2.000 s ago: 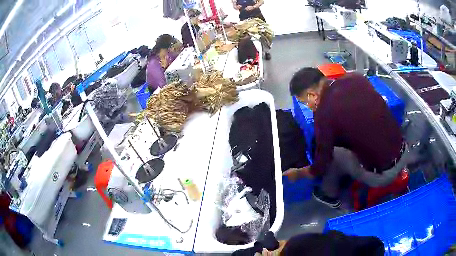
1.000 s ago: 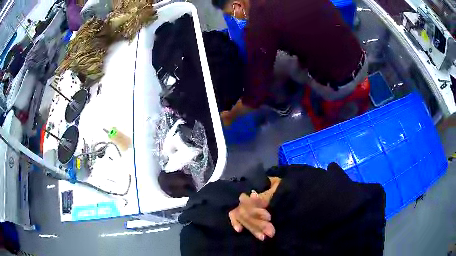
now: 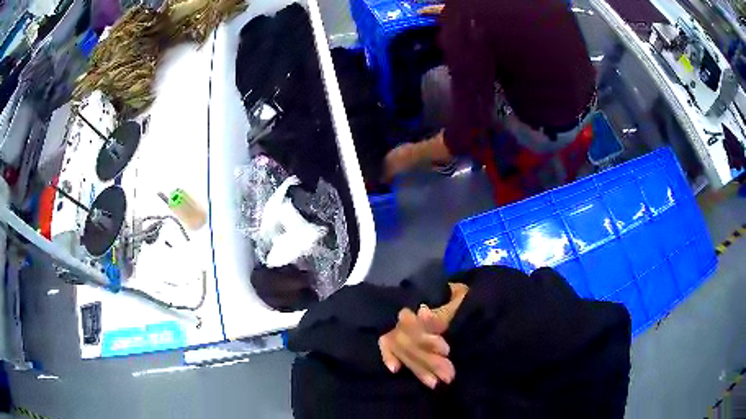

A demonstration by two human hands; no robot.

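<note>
A large bundle of black cloth fills the bottom middle of the head view, close to my body. Bare fingers, loosely curled, show in front of it, with a patch of bare skin just above them to the right. The fingers lie over the black cloth near its left part. Whether these are my left hand, my right hand or both overlapping, I cannot tell. The rest of both hands and my forearms is hidden by black cloth or sleeves. A grip on the cloth is not clearly seen.
A white trough of black pieces and clear plastic stands at left, beside a white machine table. A blue crate stands right. A person in a dark red top sits ahead on a red stool.
The view has tilted down and shifted, bringing the black bundle and bare fingers fully into sight since the oldest frame. The seated person has shifted towards a blue crate.
</note>
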